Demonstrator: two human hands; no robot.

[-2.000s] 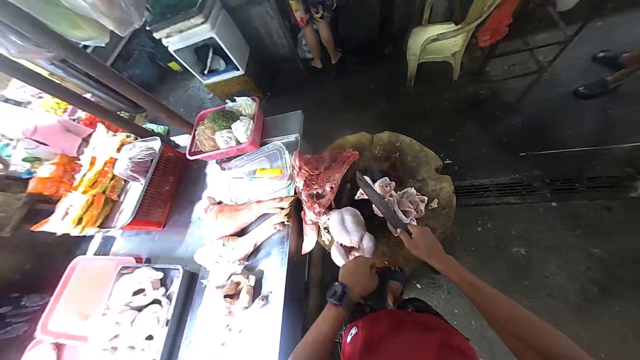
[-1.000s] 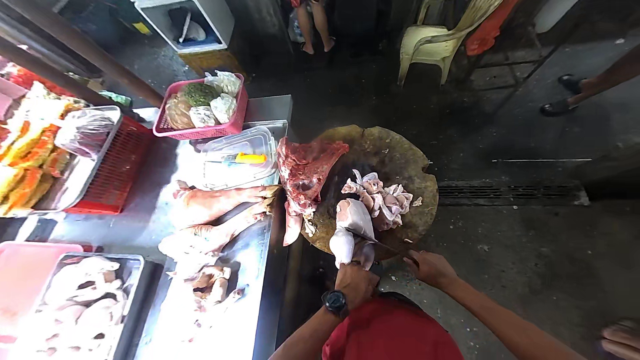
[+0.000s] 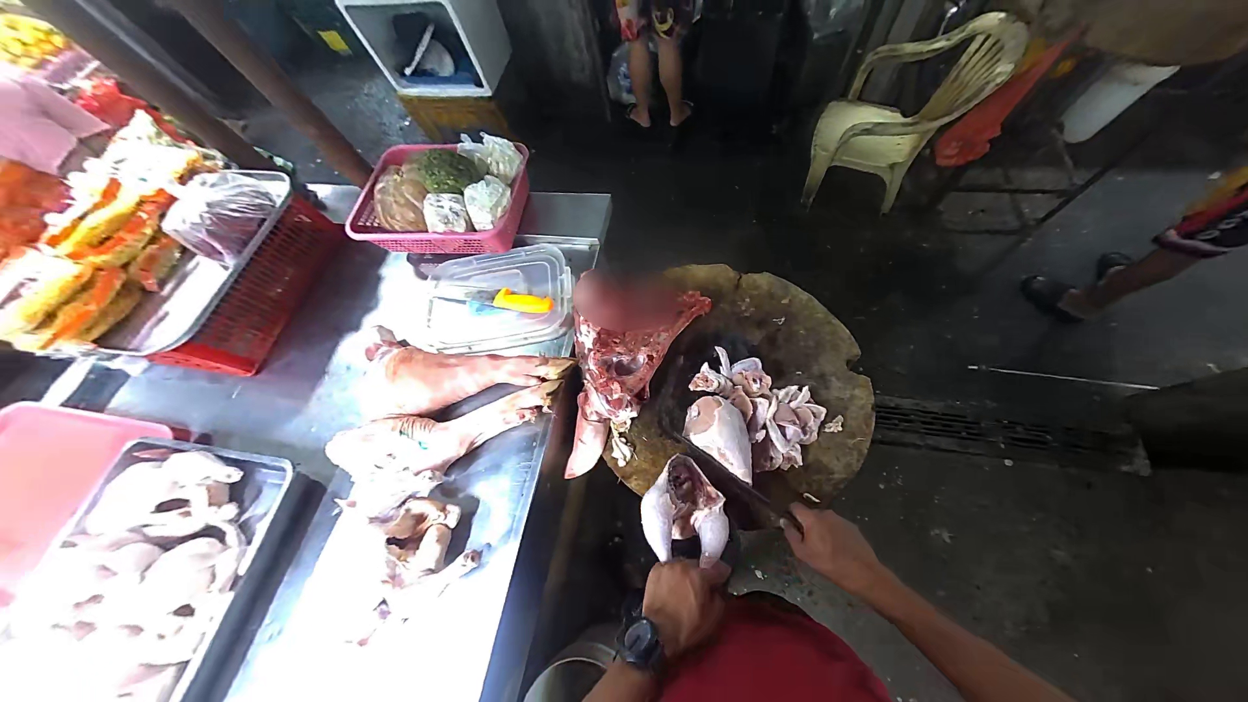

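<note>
My left hand (image 3: 682, 604), with a dark watch on its wrist, grips the leg ends of a raw chicken's hind part (image 3: 687, 507) at the near edge of a round wooden chopping block (image 3: 814, 331). In my right hand (image 3: 829, 546) is the handle of a dark-bladed knife (image 3: 731, 487). Its blade lies between the hind part and the pale breast portion (image 3: 720, 434), which rests on the block. Cut chicken pieces (image 3: 785, 419) lie piled just right of the breast. A large red, bony piece of raw meat (image 3: 624, 366) sits at the block's left side.
Left stands a metal table (image 3: 322, 419) with pig's feet (image 3: 458, 380), a lidded plastic container (image 3: 497, 331), a pink basket (image 3: 507, 229) of bags and a tray of chicken (image 3: 278, 478). Beyond are a plastic chair (image 3: 868, 136) and two people's legs (image 3: 655, 78) (image 3: 1121, 278).
The chicken, whole in my left hand two seconds ago, is now parted into a breast portion and a hind part. The knife has moved from the cut pieces to between these parts.
</note>
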